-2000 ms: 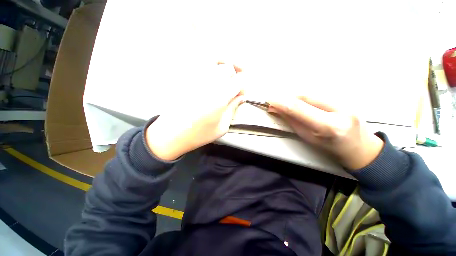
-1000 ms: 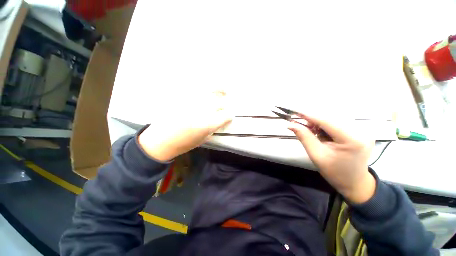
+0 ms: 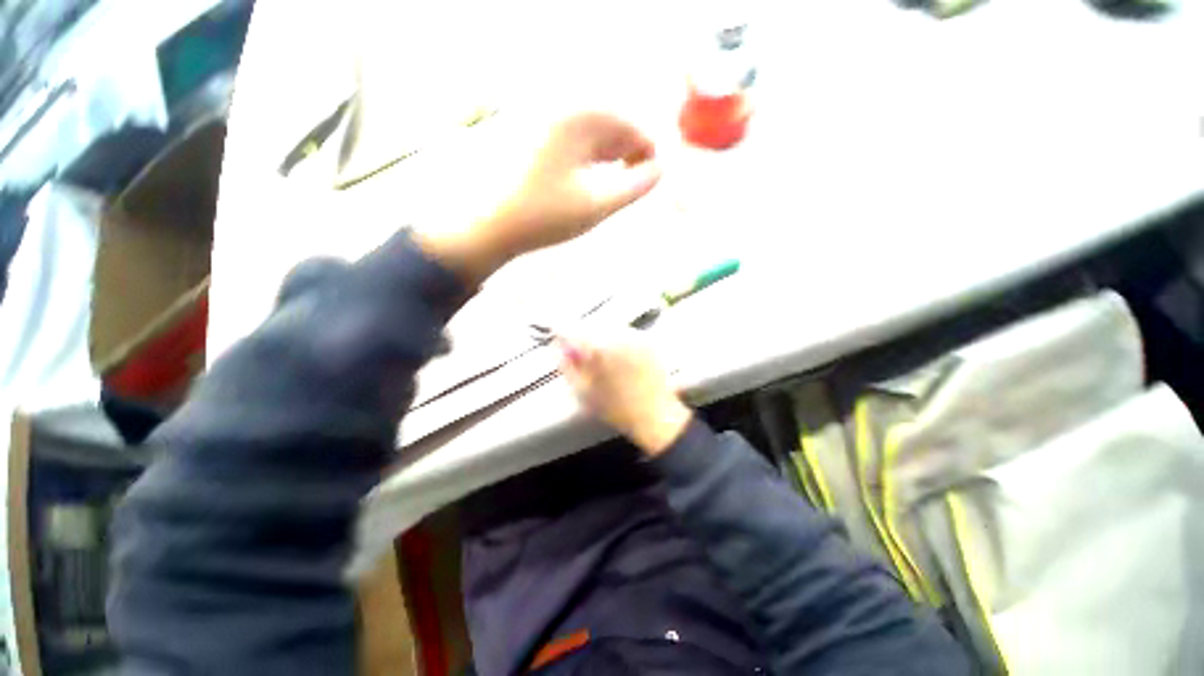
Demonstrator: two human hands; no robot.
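The beige bag body (image 3: pixel 482 392) lies along the near table edge, washed out by glare, its dark top edge lines showing. My right hand (image 3: pixel 618 383) is over its right end, around small thread snips (image 3: pixel 543 334); a pink spot and a bit of metal show at the fingertips. My left hand (image 3: pixel 574 185) is raised over the table beyond the bag, fingers curled and blurred; whether it holds anything is unclear. The green and yellow awl (image 3: pixel 702 281) lies just beyond my right hand.
A red-based bottle (image 3: pixel 714 116) stands beyond my left hand. A yellow-edged piece (image 3: pixel 380 165) lies at the table's far left. A cardboard box (image 3: pixel 152 271) is left of the table. Beige pieces with yellow edges (image 3: pixel 1056 462) are stacked beside my lap at right.
The view has turned right. My left hand has left the bag edge and reached forward across the table. My right hand stays near the bag edge with the snips.
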